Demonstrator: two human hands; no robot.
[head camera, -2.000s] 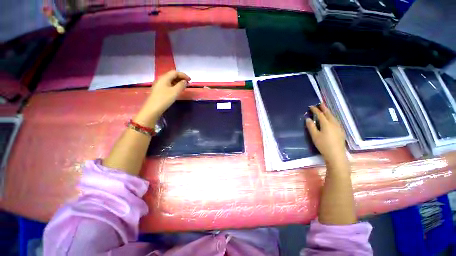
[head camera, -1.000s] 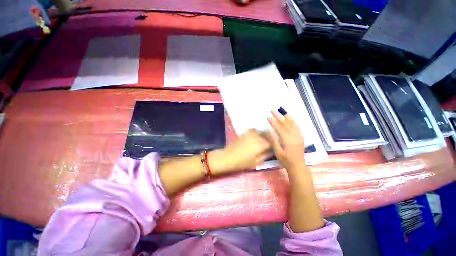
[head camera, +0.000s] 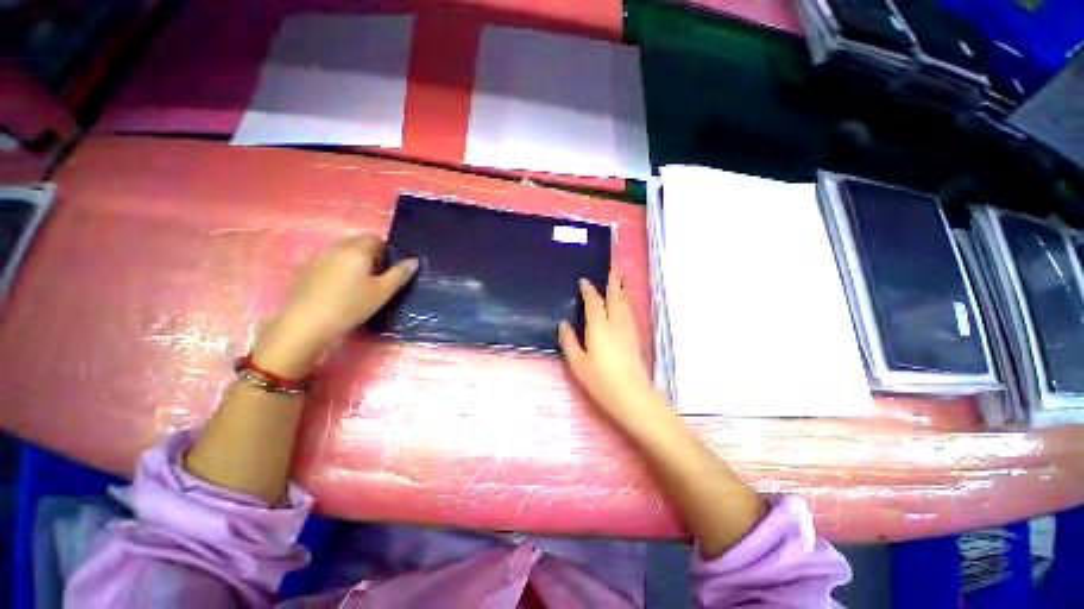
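Note:
A dark tablet, screen side up with a small white label near its upper right corner, lies flat on the red-pink bench. My left hand is at its left edge, thumb on the top face and fingers at the edge, gripping it. My right hand is at its right edge, fingertips on the tablet and bench side. Whether its fingers close on the edge is hard to tell. A white sheet lies on top of the stack just right of the tablet.
Stacks of tablets with white layers stand further right and at the back right. Two loose white sheets lie at the far side, beside a dark green mat. A blue bin is below the bench edge. Part of another tablet shows at far left.
The white sheet, earlier tilted under my hands, now lies squarely over the right-hand tablet stack. Both hands have moved left to the tablet with the label.

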